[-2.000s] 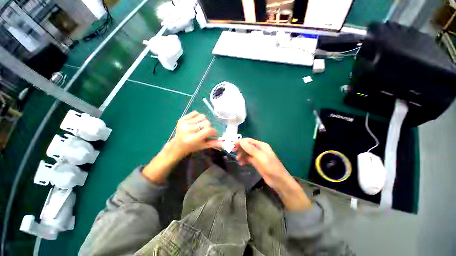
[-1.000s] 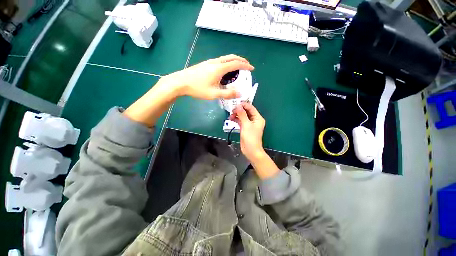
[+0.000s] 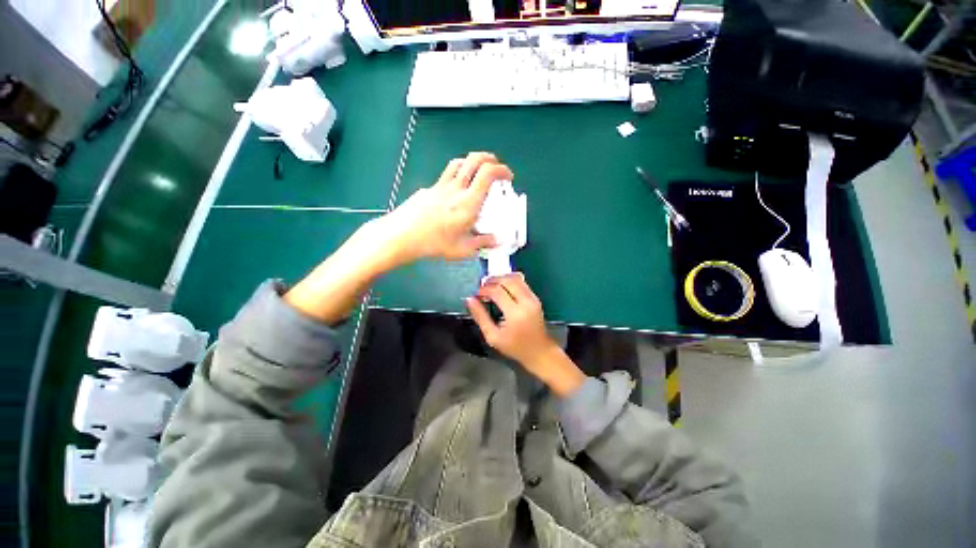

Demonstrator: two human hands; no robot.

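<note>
A white security camera (image 3: 505, 219) is on the green mat near the bench's front edge. My left hand (image 3: 447, 214) is around its head from the left, the fingers over the top and the thumb lower down. My left hand hides much of the head, and the lens face does not show. My right hand (image 3: 512, 310) is at the foot of the camera, its fingertips pinched at the white bracket (image 3: 497, 262). The exact part between the right fingertips is too small to tell.
Several white cameras (image 3: 134, 405) line the left side. Two more stand at the back left. A keyboard (image 3: 514, 75) and monitor are behind. A black label printer (image 3: 808, 91), pen-like stick (image 3: 664, 199), yellow tape roll (image 3: 719, 291) and mouse (image 3: 789, 287) are on the right.
My left hand still holds the head, which is turned so the lens no longer shows. My right hand has moved down from the head to the foot. The view has shifted, showing more monitor.
</note>
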